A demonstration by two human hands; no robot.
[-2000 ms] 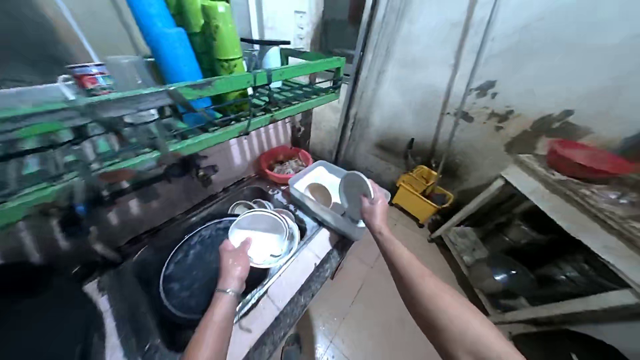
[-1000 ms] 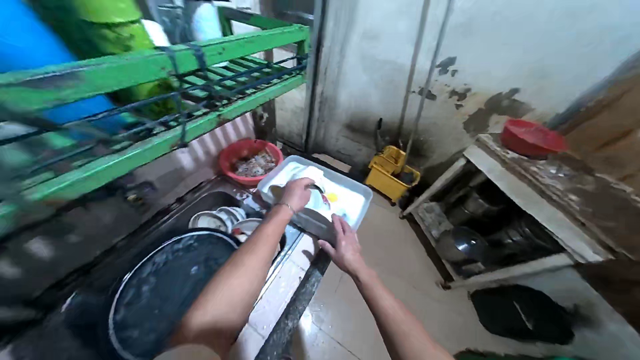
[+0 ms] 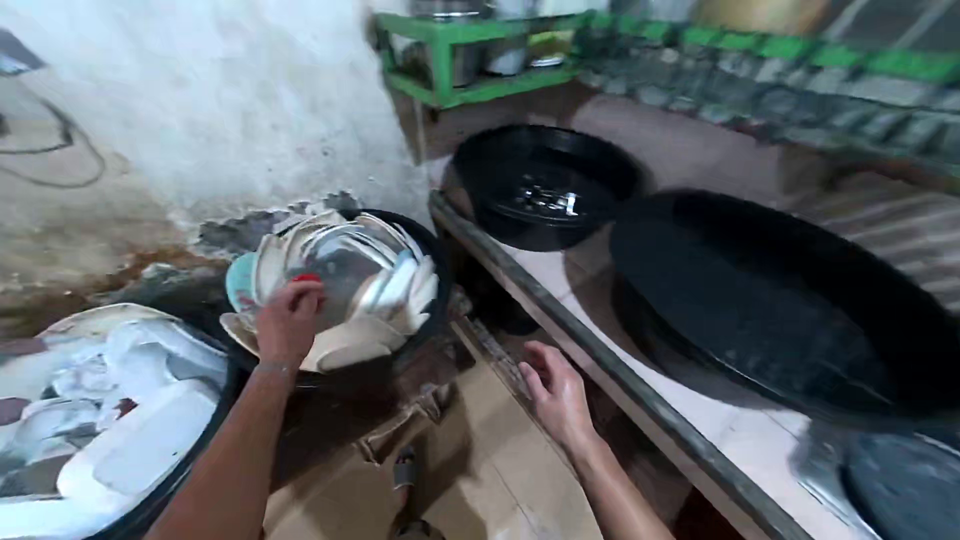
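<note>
My left hand point(image 3: 289, 322) reaches over a black tub point(image 3: 439, 281) in which plates and bowls point(image 3: 356, 341) stand around the rim. A small red thing point(image 3: 307, 279) shows at its fingertips; whether the fingers grip it is not plain. The middle of that tub looks dark and wet. My right hand point(image 3: 553, 386) hangs beside the edge of the tiled counter, fingers apart, holding nothing. At the lower left, a second dark tub point(image 3: 229, 382) is heaped with white dishes and containers point(image 3: 150, 442).
On the tiled counter point(image 3: 675, 382) stand a round black basin point(image 3: 540, 232) with shiny contents and a large black tub point(image 3: 750, 300). A green rack point(image 3: 450, 94) is above. A rough, peeling wall point(image 3: 247, 112) rises behind the dish tubs. A foot in a sandal point(image 3: 405, 469) is on the floor.
The view has swung to another side of the room. Both hands were at the pale plastic basin; now the left is over a tub of dishes and the right is free of the basin.
</note>
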